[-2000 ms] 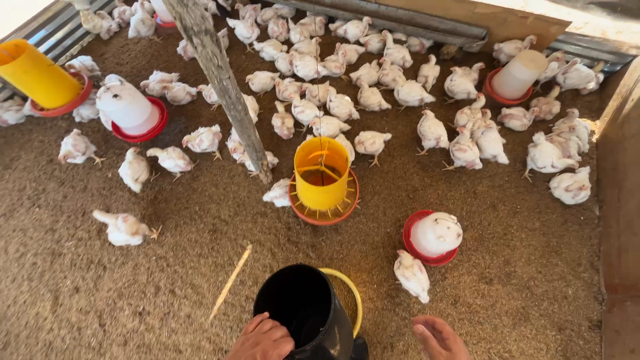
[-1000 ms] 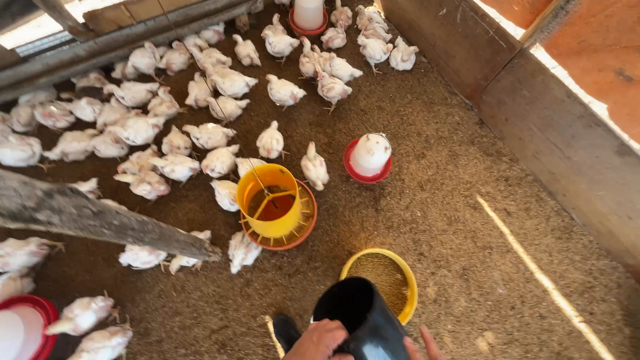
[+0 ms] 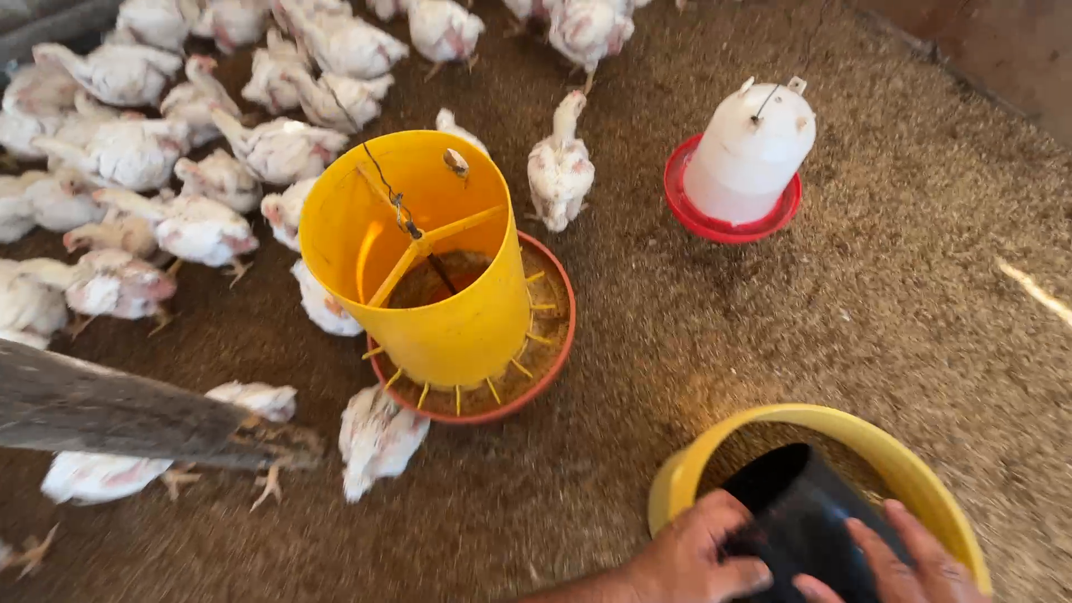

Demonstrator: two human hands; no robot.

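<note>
At the lower right, my left hand (image 3: pixel 703 553) grips the near left side of a black container (image 3: pixel 816 519). My right hand (image 3: pixel 904 557) lies against the container's right side, fingers spread over it. Tilted, the black container overlaps a round yellow tub (image 3: pixel 938 502) on the ground, which holds brown granular material. Left of the tub stands a yellow hanging feeder (image 3: pixel 452 343) with a wire, inner spokes and a reddish-orange pan (image 3: pixel 572 322). Some brown feed shows in the pan. Neither hand touches this feeder.
Many white chickens (image 3: pixel 138 155) crowd the upper left, and one chicken (image 3: pixel 561 172) stands behind the feeder. A white drinker (image 3: pixel 754 151) with a red base sits at the upper right. A wooden post (image 3: pixel 126 406) slants in from the left. A wall (image 3: pixel 988 50) edges the top right corner.
The black container, upright two seconds ago, is now tipped over the yellow tub. My right hand, apart from it then, now rests on it. The view has swung right and come closer to the feeder.
</note>
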